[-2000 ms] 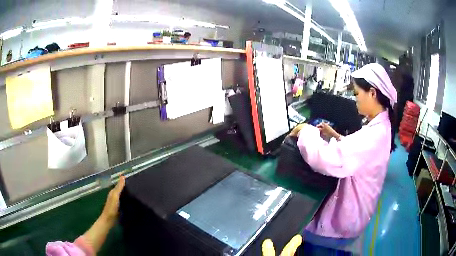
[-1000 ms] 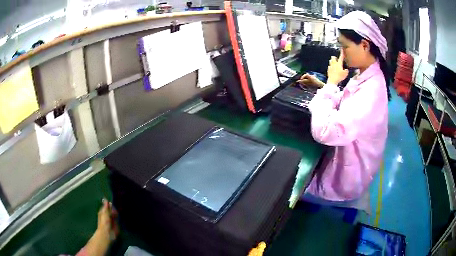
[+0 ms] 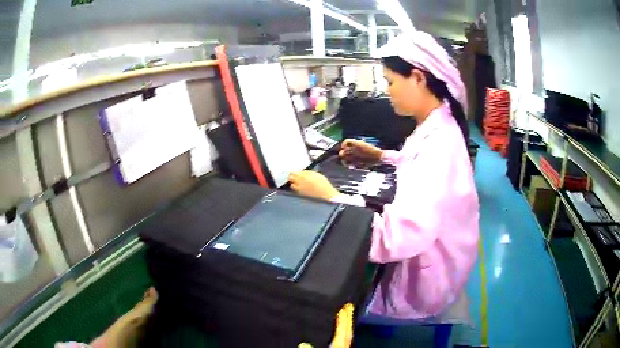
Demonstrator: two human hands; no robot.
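A thick black foam tray stack (image 3: 197,209) stands on the green bench in front of me. A dark tablet with glossy glare (image 3: 277,230) lies in its top recess, screen side up. My left hand (image 3: 132,318) is at the stack's near left side, low, with the fingers partly hidden against it; its grip cannot be made out. My right hand (image 3: 340,329), with yellow-orange finger cots, is at the stack's near right side, mostly cut off by the lower edge.
A person in a pink smock (image 3: 428,204) sits close at the right, hands over another black tray (image 3: 360,178). A red-edged board (image 3: 272,122) leans behind the stack. A purple-edged clipboard (image 3: 153,132) hangs on the back panel. A shelf rack (image 3: 567,197) stands far right.
The view has turned right. The stack now stands nearer the pink-smocked person, whose raised hand has come down to the other tray. Both my hands remain by the stack's near sides.
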